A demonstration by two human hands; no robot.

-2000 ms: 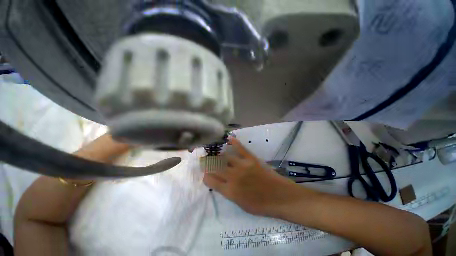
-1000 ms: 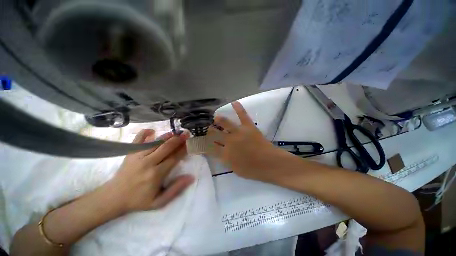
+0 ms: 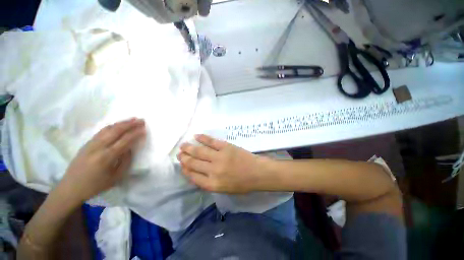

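A large white-cream cloth (image 3: 152,96) spreads from the machine down over the table edge and my lap. My left hand (image 3: 109,150) lies flat on the cloth at left, fingers pointing right and slightly apart. My right hand (image 3: 216,165) lies at the cloth's right part, below the presser foot, its fingertips on the fabric; whether it pinches the cloth I cannot tell. The presser foot and needle area (image 3: 189,36) stands at the cloth's right edge, partly blurred.
Thread snips (image 3: 292,71), black-handled shears (image 3: 351,61) and a thin pointed silver tool (image 3: 285,38) lie right of the machine foot. A ruler strip (image 3: 305,120) runs along the table edge, with a small brown square (image 3: 402,94) near it. Blue material (image 3: 150,236) shows below left.
The view has moved back from the machine head. Both hands have left the presser foot area and now rest on the cloth nearer my body. More of the cloth and table shows.
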